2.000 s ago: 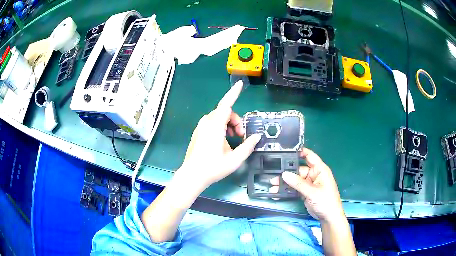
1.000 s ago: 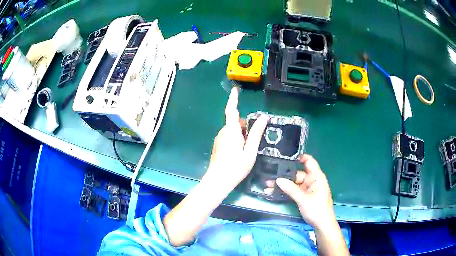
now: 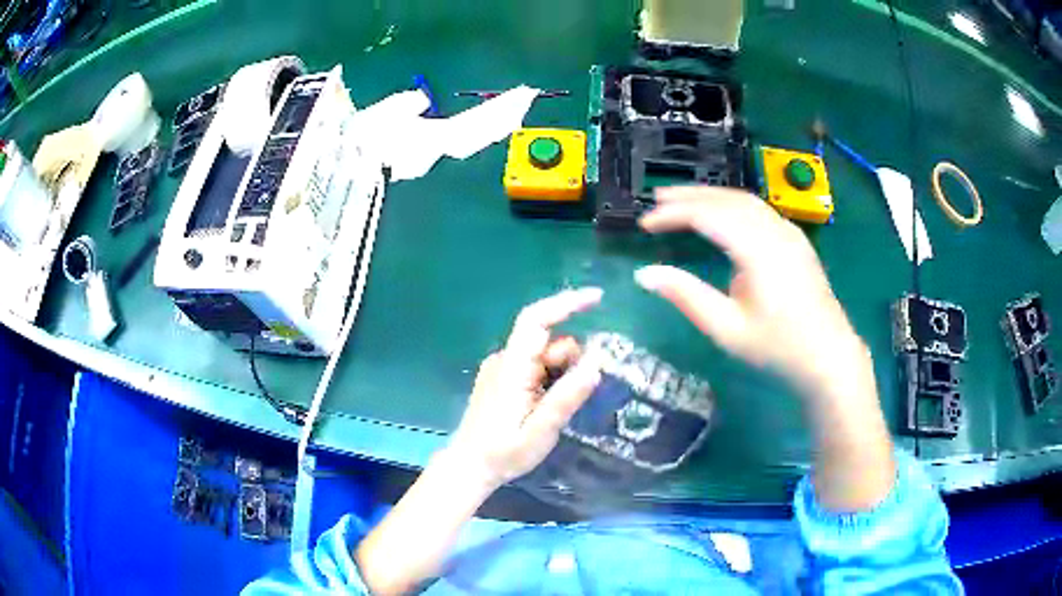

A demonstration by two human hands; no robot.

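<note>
A black housing (image 3: 638,417) is tilted and blurred above the front of the mat. My left hand (image 3: 524,390) holds it at its upper left edge, thumb over the face, index finger pointing up and away. Its lower section is too blurred to make out. My right hand (image 3: 763,285) is raised off the housing, in front of the black fixture (image 3: 681,140), with thumb and fingers apart. I see nothing in it. The fingers cover the fixture's lower right part.
Yellow button boxes (image 3: 545,177) flank the fixture, a cream press head (image 3: 692,23) behind. The tape dispenser (image 3: 262,221) stands left beside crumpled white paper (image 3: 460,126). Housings (image 3: 929,367) and a tape ring (image 3: 957,194) lie right. A blue bin (image 3: 128,466) with housings is below left.
My right hand has let go of the housing's lower section and moved up and right, towards the fixture. The housing has tilted and dropped lower in my left hand. The whole view has shifted slightly.
</note>
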